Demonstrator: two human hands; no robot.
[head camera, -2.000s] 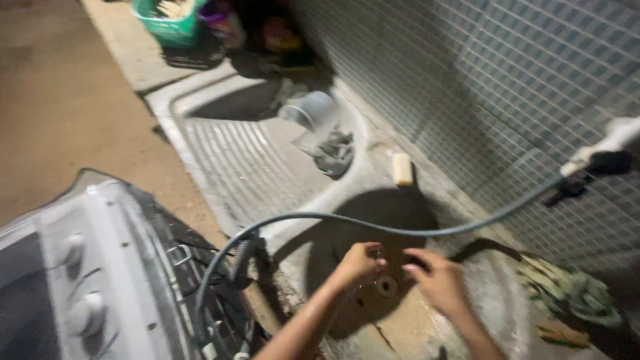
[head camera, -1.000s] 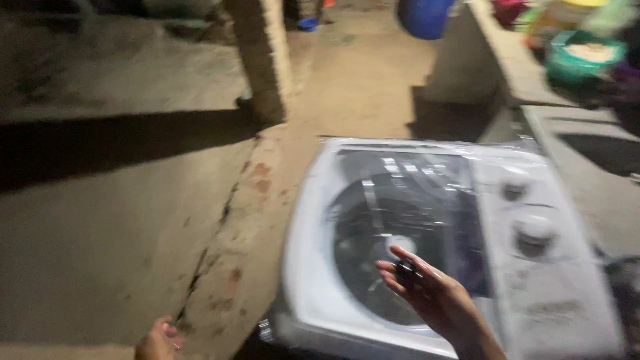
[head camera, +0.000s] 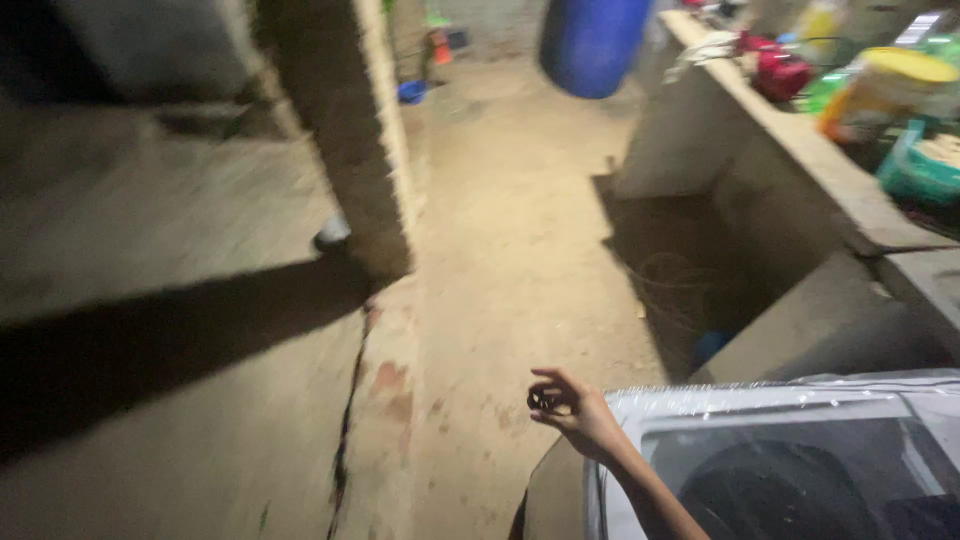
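Note:
My right hand (head camera: 577, 412) reaches in from the lower right, over the floor beside the washing machine (head camera: 750, 457). Between its bent fingers is a small dark round object (head camera: 538, 399), too blurred to name. The washing machine is white with a dark see-through lid, and shiny clear plastic lies along its edge. My left hand is out of the frame.
A concrete pillar (head camera: 360, 150) stands at the left, beside a cracked floor edge (head camera: 349, 420). A blue barrel (head camera: 596, 45) is at the top. On the right, a concrete ledge (head camera: 795, 142) carries a green basket (head camera: 919, 169) and a yellow-lidded tub (head camera: 892, 82).
The view has swung far from the sink, past the washing machine, to the walkway. My left hand, seen one second ago at the lower left, has left the frame.

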